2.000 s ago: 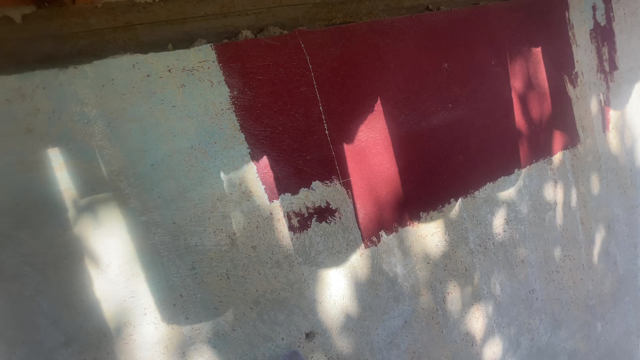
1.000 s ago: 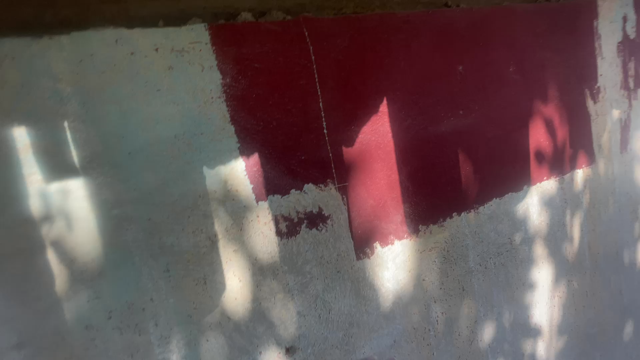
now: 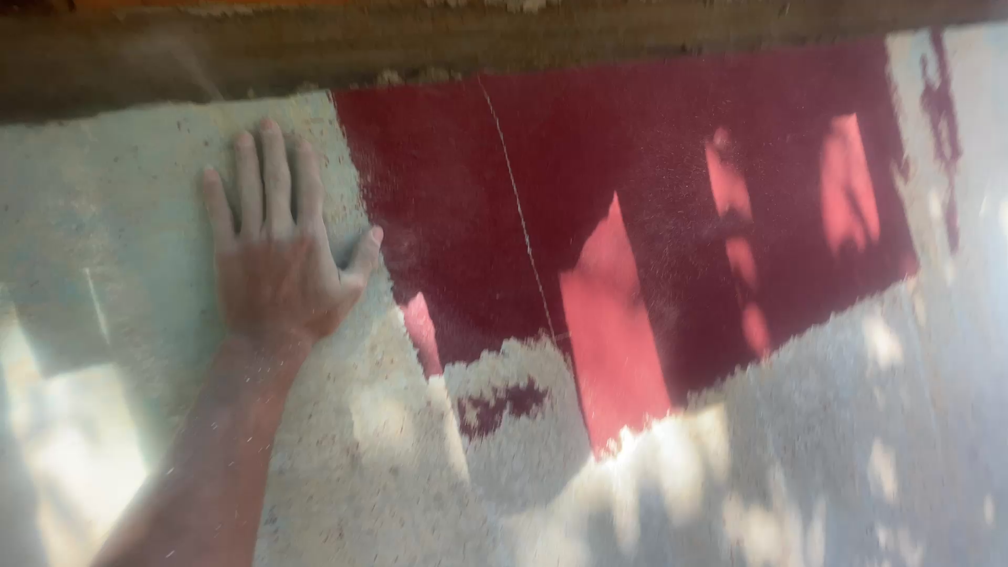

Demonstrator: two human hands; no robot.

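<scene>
My left hand (image 3: 277, 236), dusty at the fingers, lies palm down with fingers apart on the pale, scraped surface (image 3: 118, 213), just left of a dark red painted patch (image 3: 630, 142). The thumb tip reaches the patch's ragged left edge. A thin pale crack line (image 3: 512, 189) runs down through the red paint. Below it sits a small leftover scrap of red paint (image 3: 504, 405) in the bared area. The hand holds nothing. My right hand is out of view.
A brown, rough-edged beam or ledge (image 3: 394, 47) runs along the top of the surface. At the far right is a narrow strip of flaking red paint (image 3: 941, 134). Bright sunlight spots and shadows fall across the surface.
My left hand has come into view and now rests on the pale surface beside the red patch; neither earlier frame shows a hand.
</scene>
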